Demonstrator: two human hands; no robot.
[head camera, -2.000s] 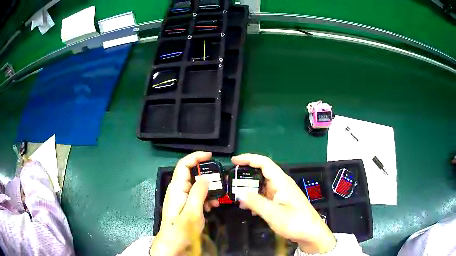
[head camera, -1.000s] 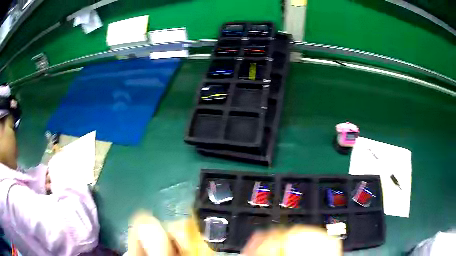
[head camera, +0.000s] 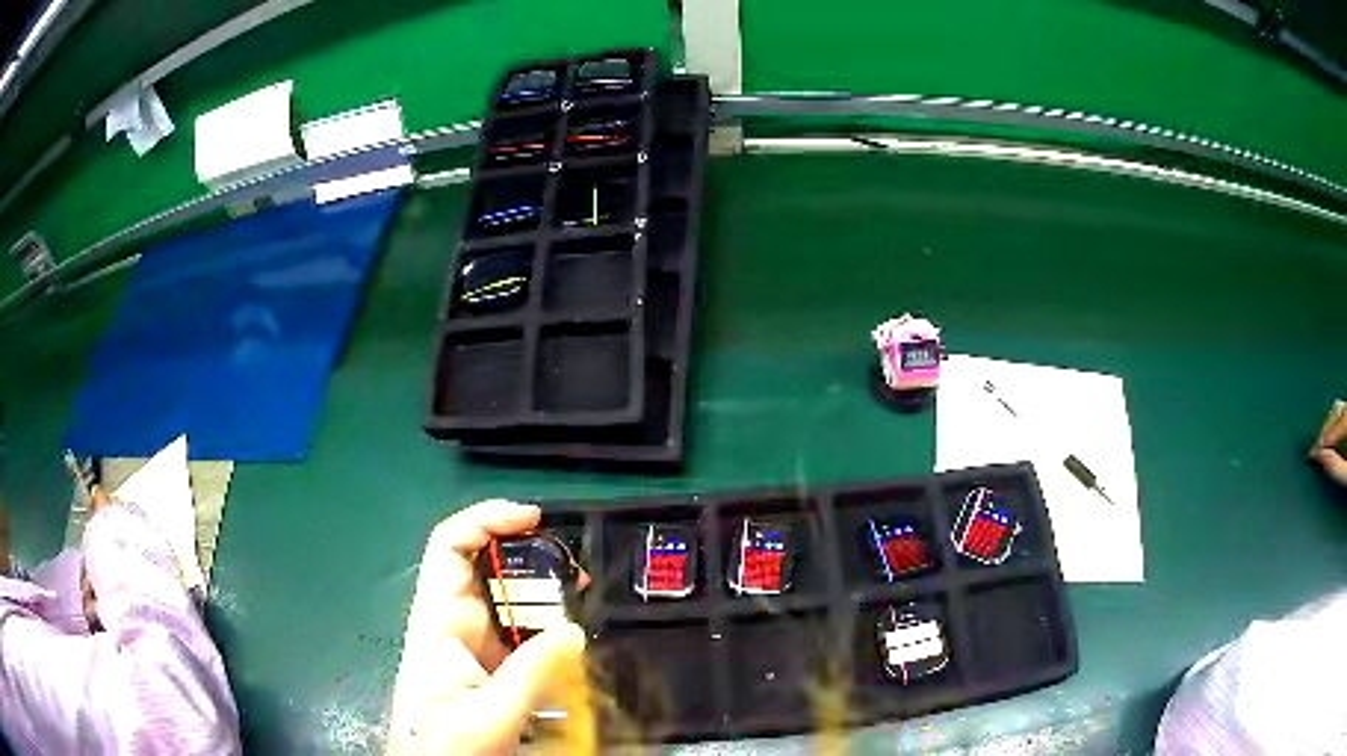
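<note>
My left hand (head camera: 480, 635) holds a smartwatch (head camera: 532, 576) over the left end of the near tray (head camera: 717, 694), thumb in front and fingers behind. Its screen shows white bands on dark. The tray lies crosswise. Watches with red and blue screens sit in its upper row, one of them (head camera: 665, 563) just right of my hand and a tilted one (head camera: 987, 527) at the right end. A watch with a white-banded screen (head camera: 912, 644) lies in the lower row. My hand hides the tray's left pockets. My right hand is not in view.
Stacked trays (head camera: 539, 421) lie lengthwise beyond. A pink device (head camera: 909, 355) stands right of them, beside a paper sheet (head camera: 1034, 517) with a pen (head camera: 1000, 397) and dark marker (head camera: 1089, 479). Blue mat (head camera: 237, 325) at left. People's sleeves show at both sides.
Two seconds ago both hands held a watch each; one second ago they were blurred at the bottom edge. Now my left hand is raised with one watch, and my right hand has left the view.
</note>
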